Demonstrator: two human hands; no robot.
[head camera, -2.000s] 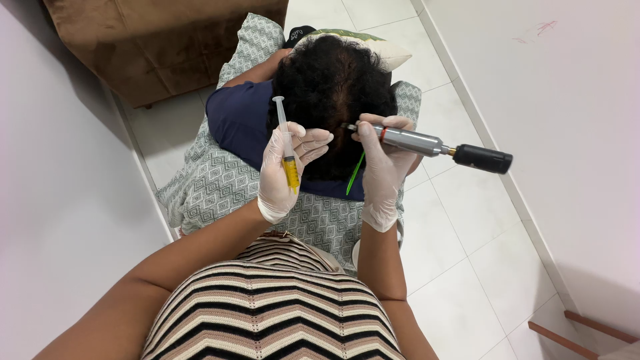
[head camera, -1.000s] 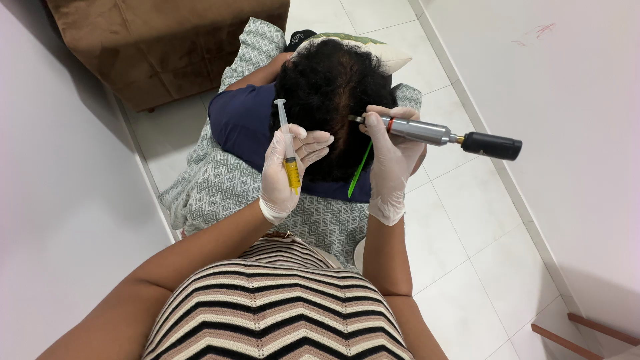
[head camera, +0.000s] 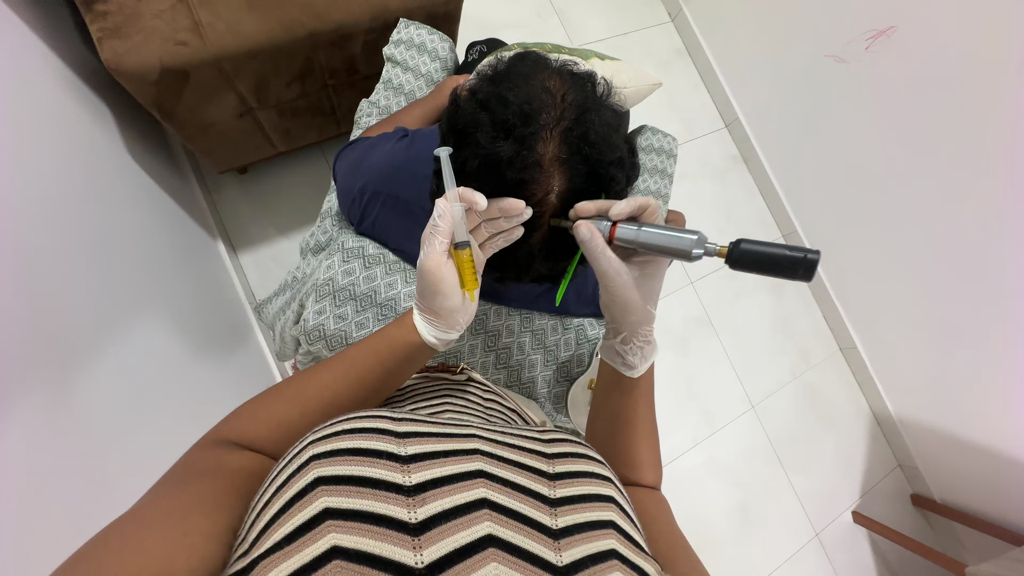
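My left hand (head camera: 452, 268), in a white translucent glove, holds a plastic syringe (head camera: 458, 220) of yellow liquid against the palm, plunger end up and away from me. Its fingers extend to the right, at the dark curly hair (head camera: 512, 120) of a seated or leaning person. My gloved right hand (head camera: 628, 272) grips a silver pen-shaped rotary device (head camera: 660, 240) with a red ring and a black rear end. The device's tip is at the parted hair, beside the scalp; whether it touches cannot be told. A bright green comb-like handle (head camera: 569, 278) hangs by the hair, left of my right hand.
The person wears a dark blue top (head camera: 384, 180) and rests on a grey patterned cloth (head camera: 352, 296), with a cushion (head camera: 640, 84) beyond the head. Brown upholstered furniture (head camera: 240, 72) stands at upper left. Walls flank both sides; wooden bars (head camera: 912, 544) show at lower right.
My right hand and the rotary device have shifted slightly down along the parting. My left hand keeps its hold on the syringe in about the same place.
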